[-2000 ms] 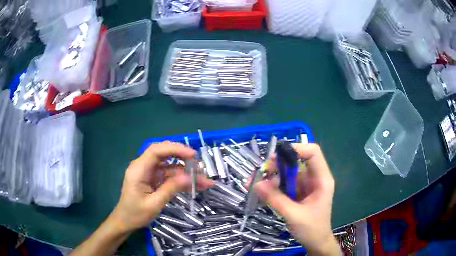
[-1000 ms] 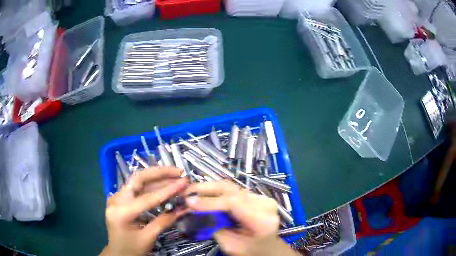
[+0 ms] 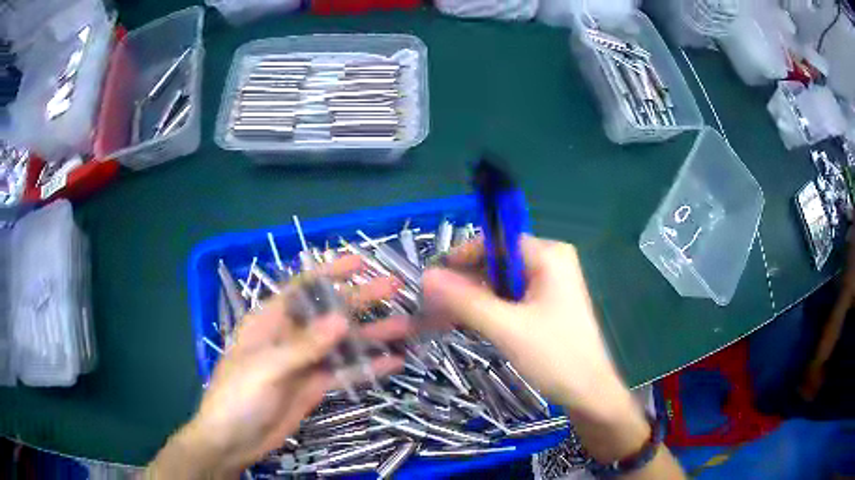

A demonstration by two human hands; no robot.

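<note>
The blue bin (image 3: 208, 309) is heaped with loose shiny cylindrical parts with thin stems. My left hand (image 3: 272, 366) is over the bin's left half, blurred, with at least one silvery cylindrical part (image 3: 319, 305) in its fingers; how many is unclear. My right hand (image 3: 530, 323) is over the bin's right side and holds a blue-handled tool (image 3: 506, 234) upright, its dark end up. The right thumb and fingertips point toward the left hand; blur hides whether they pinch anything. The hands are a little apart.
Beyond the bin is a clear packing box (image 3: 323, 150) with cylinders in rows. A clear side box (image 3: 169, 145) stands upper left, closed clear boxes (image 3: 56, 300) left, a right-hand box (image 3: 647, 122) upper right, and a tilted empty container (image 3: 717, 234) right.
My hands have moved apart from where they met over the bin. The blue-handled tool has swung from lying low between them to upright. The view has shifted slightly.
</note>
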